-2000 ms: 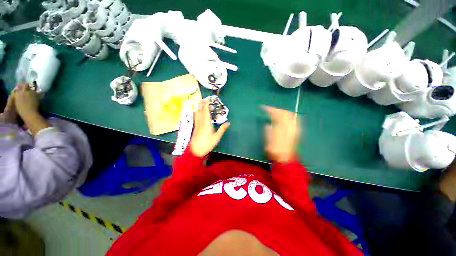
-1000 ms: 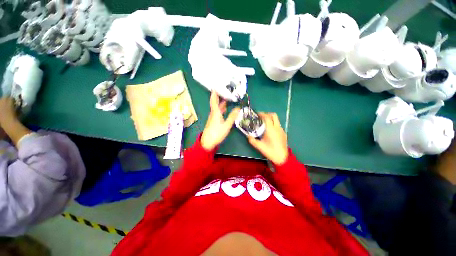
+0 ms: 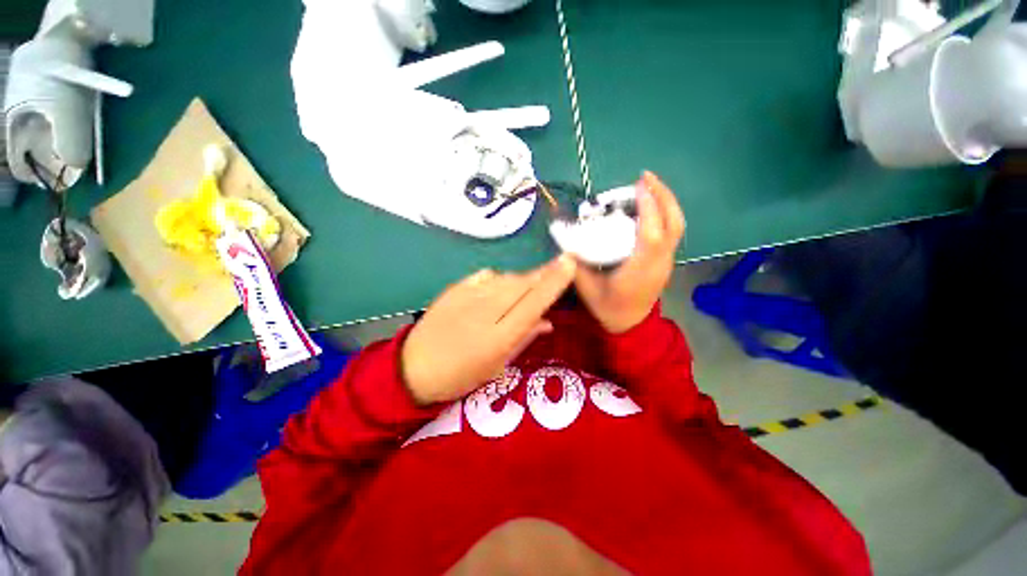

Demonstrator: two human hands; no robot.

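Note:
My right hand (image 3: 636, 264) holds the small white end cover (image 3: 603, 236), tilted, at the bench's front edge. My left hand (image 3: 484, 326) is beside it, palm down, its fingertips at the cover's lower left rim; whether it grips the cover I cannot tell. Thin wires (image 3: 541, 196) run from the cover to the open end of the white camera housing (image 3: 383, 146), which lies on the bench with two antennas pointing right. A round dark-ringed part shows in its opening. The cover's inside is mostly hidden from view.
At left, a cardboard piece (image 3: 141, 225) bears yellow paste (image 3: 191, 225), with a glue tube (image 3: 268, 302) partly over the bench edge. Another housing (image 3: 51, 101) with a wired cap (image 3: 77, 259) stands far left. A white camera (image 3: 912, 101) is at upper right. A person's sleeve (image 3: 79, 484) is lower left.
The view has moved closer and turned. My left hand has moved from the housing's open end to the cover's lower left side. The cover, in my right hand, has been tilted.

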